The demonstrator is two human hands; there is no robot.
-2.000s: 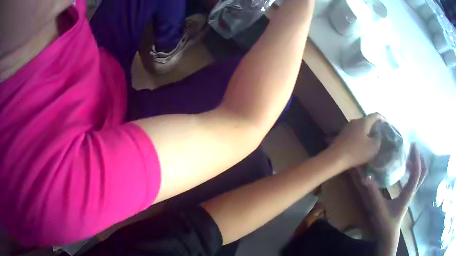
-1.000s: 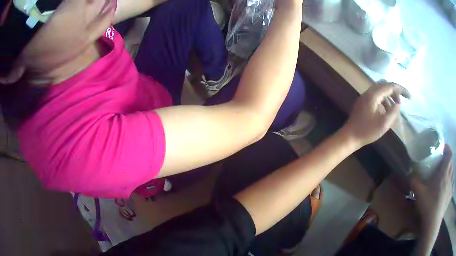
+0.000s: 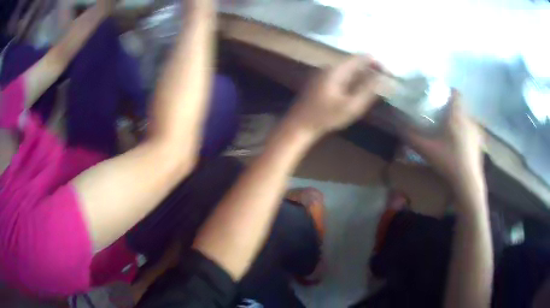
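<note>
A white cup in shiny clear film (image 3: 416, 93) lies at the table's near edge, between my hands; motion blur hides its outline. My right hand (image 3: 443, 135) is around its right end, thumb and fingers spread to either side. My left hand (image 3: 344, 93) is to its left, above the table edge. Its fingers are curled with the tips close together; blur hides whether they pinch any film.
The pale, glaring table top (image 3: 392, 27) crosses the upper right, with a brown edge (image 3: 271, 39) along it. A person in a pink top (image 3: 45, 222) sits close at left, a forearm raised beside my left arm. Clear crumpled film (image 3: 160, 27) shows near their knees. Orange sandals are below.
The view has swung right, so the neighbour and both my hands appear further left. My left hand has come closer to the wrapped cup, and its fingers are more curled. My right hand stays at the cup.
</note>
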